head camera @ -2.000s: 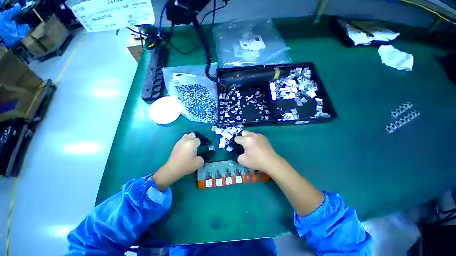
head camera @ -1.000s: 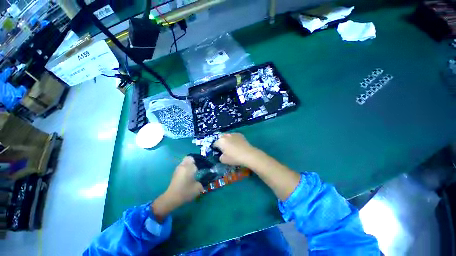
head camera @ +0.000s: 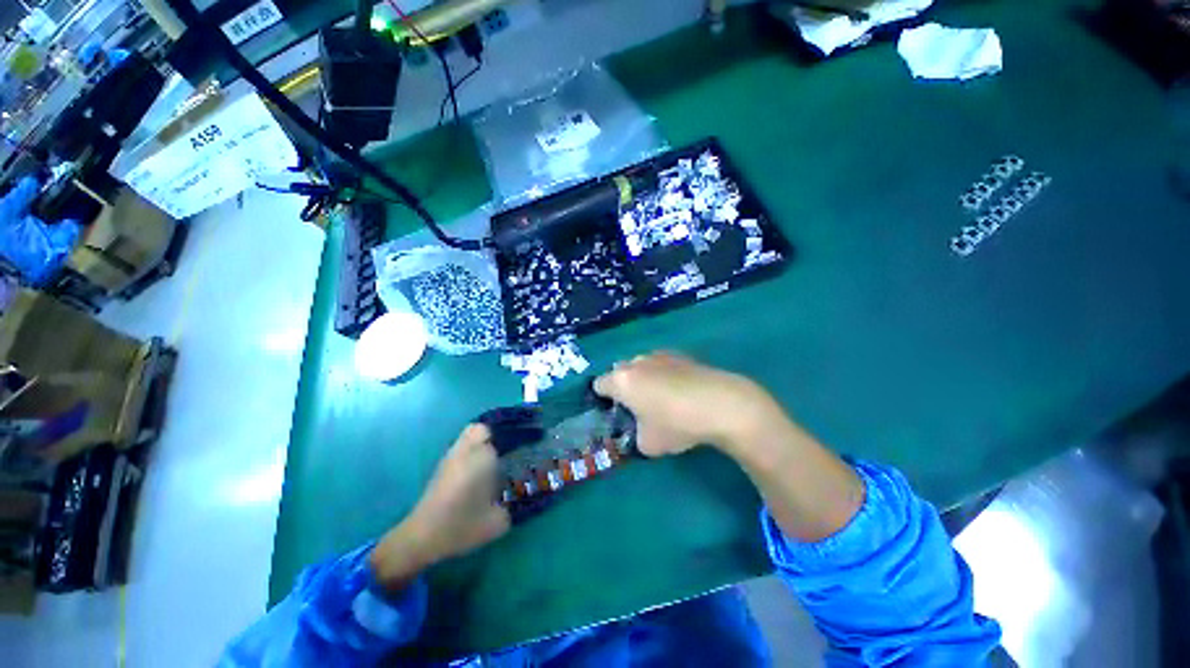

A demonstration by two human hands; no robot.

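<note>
The assembly jig [head camera: 564, 457] with a grey top and orange lower edge lies tilted in front of me, with a row of small silver pieces along its orange edge. My left hand [head camera: 457, 493], with black finger coverings, is at the jig's left end and grips it. My right hand [head camera: 672, 407] is at its right end, fingertips curled round it. The fingers hide both ends. A loose pile of small silver-white pieces [head camera: 546, 363] lies just above the jig.
Behind the pile is the black parts tray [head camera: 711, 290], with the electric screwdriver [head camera: 561, 218] across its top. A bag of screws [head camera: 450, 300] and a round white lid [head camera: 392, 347] are at left. Two silver rows [head camera: 1002, 212] and white paper [head camera: 950, 52] lie at right.
Both hands now hold the jig's ends; my right hand has moved right and down from the loose pile. The view has turned, and the jig sits more tilted.
</note>
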